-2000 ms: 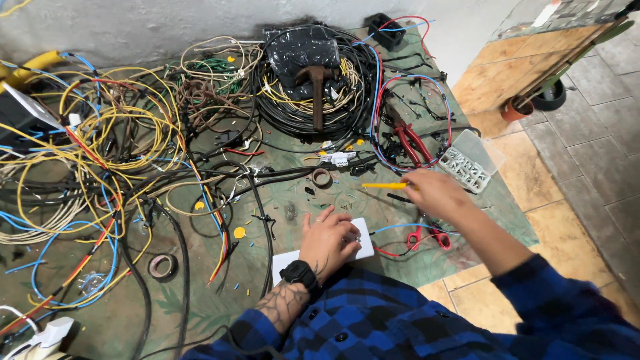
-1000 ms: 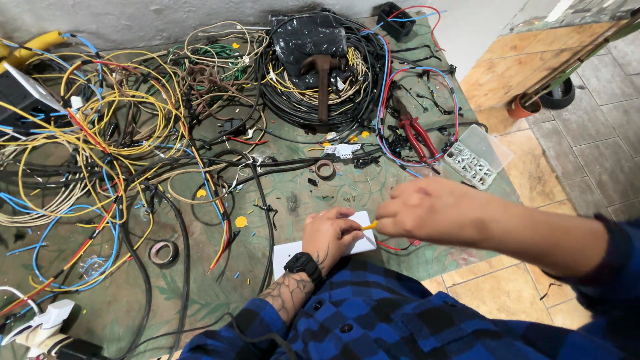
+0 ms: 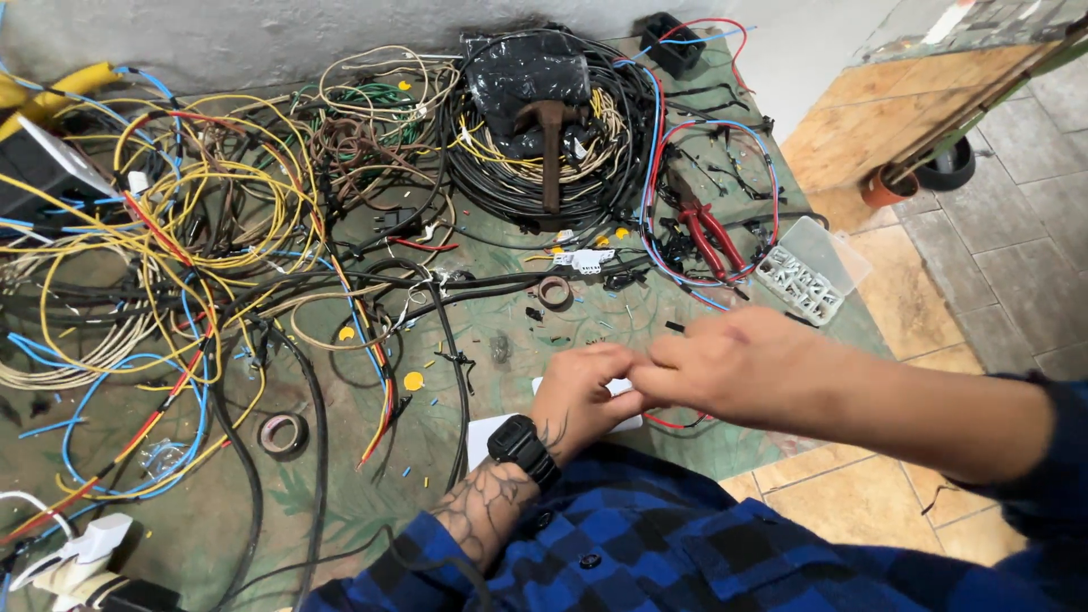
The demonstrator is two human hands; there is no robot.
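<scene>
My left hand [image 3: 586, 387], a black watch on its wrist, rests on a white flat piece [image 3: 489, 438] at the near edge of the table. Its thumb and fingers meet those of my right hand [image 3: 710, 361] over that piece. The fingertips of my right hand are pinched together; what they pinch is hidden now. Red wire [image 3: 680, 422] shows beside the white piece, under my right hand.
Tangled yellow, red and blue wires [image 3: 246, 178] cover the left side. Behind my hands lie a tape roll [image 3: 555, 292], a hammer [image 3: 551, 161] on coiled black cable, red-handled pliers [image 3: 712, 242] and a compartment box [image 3: 799, 285] of small parts.
My right hand has come from the right of the white piece to my left hand. The yellow tool seen in it earlier is now hidden. My left hand has stayed on the white piece.
</scene>
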